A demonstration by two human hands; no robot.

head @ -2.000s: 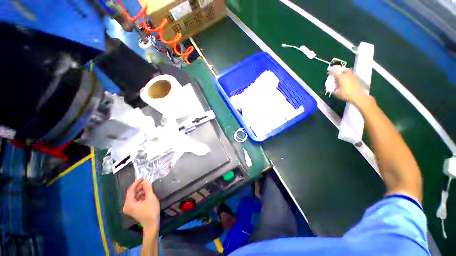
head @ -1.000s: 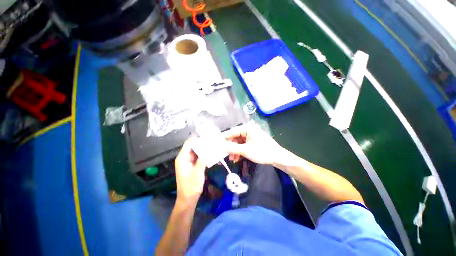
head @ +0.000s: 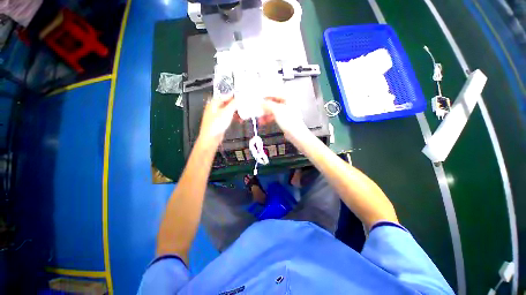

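Observation:
A white power adapter (head: 249, 107) is between my two hands at the front of the welding fixture, overexposed and hard to outline. Its white bundled cord (head: 258, 151) hangs down over the front of the machine base. My left hand (head: 221, 113) is on the adapter's left side with fingers bent. My right hand (head: 275, 112) is on its right side. The fixture and the clear plastic film (head: 225, 84) lie just beyond my hands, under the welder head (head: 232, 14). Glare hides how the adapter sits against the fixture.
A slotted clamp bar (head: 305, 70) lies right of the fixture. A white roll (head: 279, 10) is behind. The blue basket (head: 374, 117) holds white shells. A small ring (head: 333, 108) lies beside it. A white bar (head: 455, 117) and an open adapter with circuit board (head: 441, 106) lie on the belt.
My right hand has come back from the belt, and both hands have met at the adapter. They have since moved forward with it from near my body to the fixture. The view has shifted.

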